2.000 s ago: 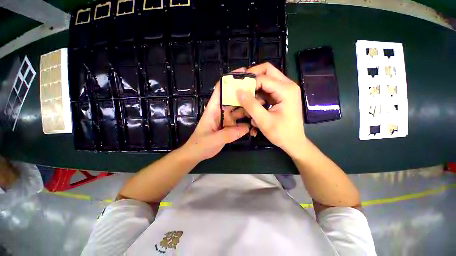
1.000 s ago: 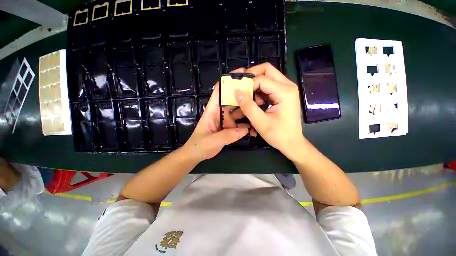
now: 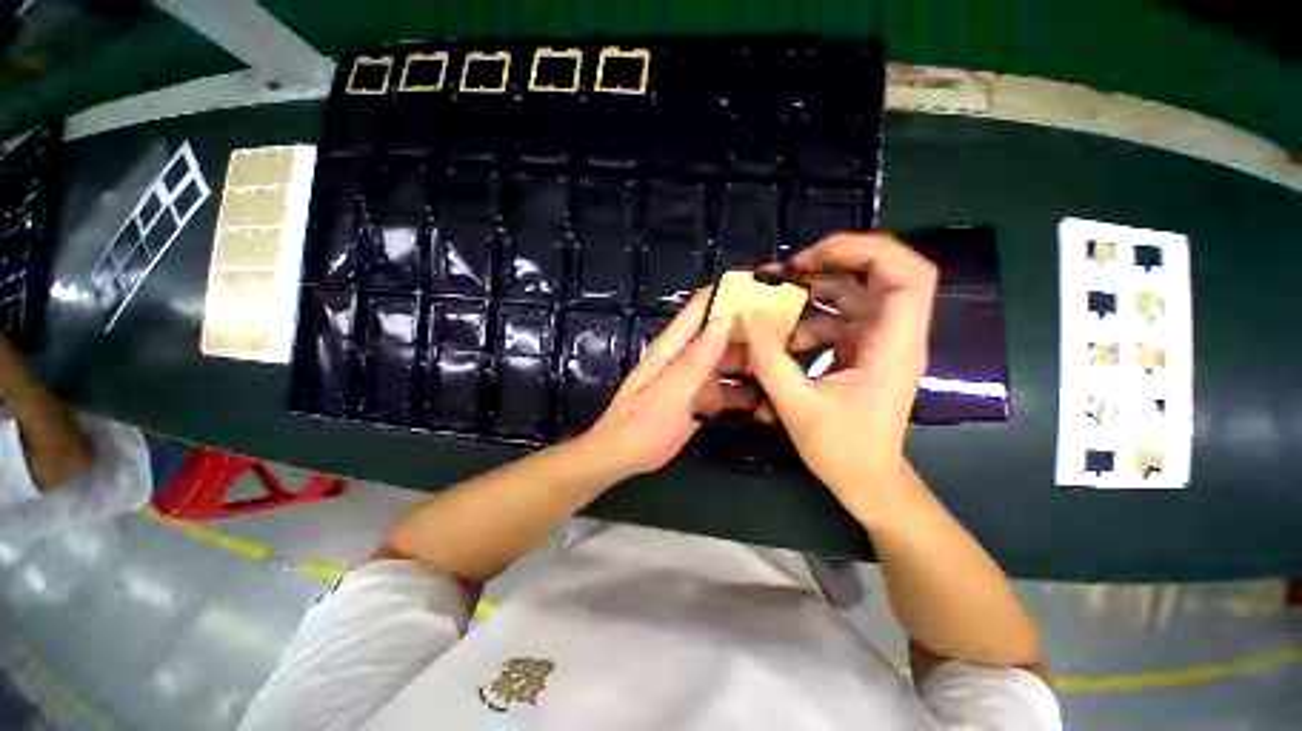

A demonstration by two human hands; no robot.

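Note:
A black frame [image 3: 714, 303] with a cream adhesive piece [image 3: 757, 303] on its upper end is held between both hands, above the lower right of the black blister tray [image 3: 471, 164]. My left hand [image 3: 668, 386] grips the frame from the left. My right hand [image 3: 857, 379] is curled round its right side, with the thumb against the cream piece. The fingers hide most of the frame. Several finished frames [image 3: 486, 73] with cream outlines sit in the tray's top row.
A dark glossy slab [image 3: 977, 321] lies right of the hands, partly covered. A white scrap sheet [image 3: 1128, 350] lies farther right. A cream adhesive sheet [image 3: 259, 254] and a white open grid [image 3: 150, 236] lie left. Another person's arm [image 3: 43, 436] is at the left edge.
The camera view has shifted and tilted, so the whole top row of the tray shows. The frame has tilted in the hands, and my right hand has turned, its fingers higher around the frame.

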